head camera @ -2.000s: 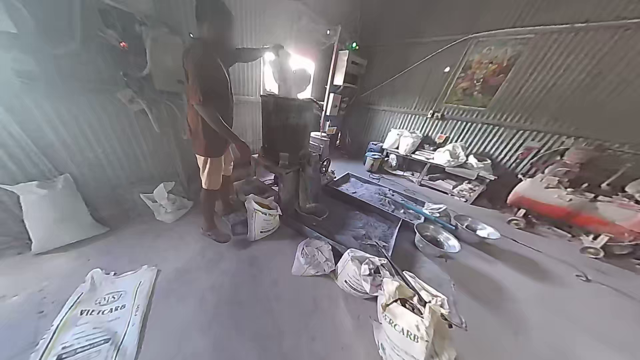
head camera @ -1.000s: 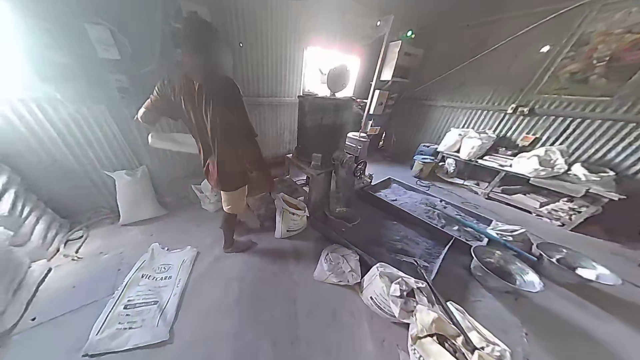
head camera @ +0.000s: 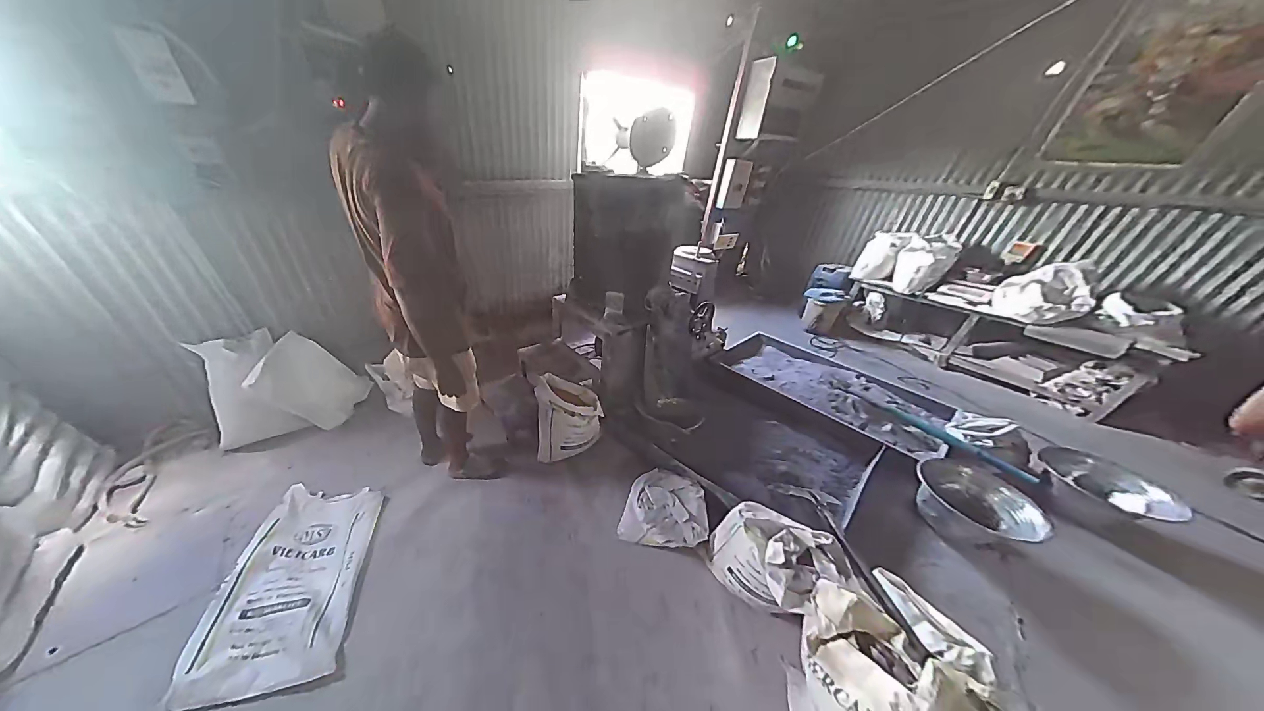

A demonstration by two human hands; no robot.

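Neither my left hand nor my right hand shows in the head view. A co-worker (head camera: 410, 237) in a dark shirt and light shorts stands left of centre, beside a dark machine (head camera: 632, 237). An open sack (head camera: 568, 420) stands on the floor between them. Two white sacks (head camera: 232, 395) lean together by the left wall. A printed sack (head camera: 276, 602) lies flat on the floor at lower left. Several bags (head camera: 775, 558) stand at lower right, one of them open at the top.
A long metal tray (head camera: 839, 390) holds greyish material, with a blue-green pole (head camera: 948, 434) across it. Two metal basins (head camera: 983, 499) sit on the floor beside it. A low rack (head camera: 987, 316) carries bags along the right wall. A corrugated wall (head camera: 513, 118) stands behind.
The co-worker held a white thing near the left wall one second ago; now the arm hangs down, and a second white sack leans against the one there.
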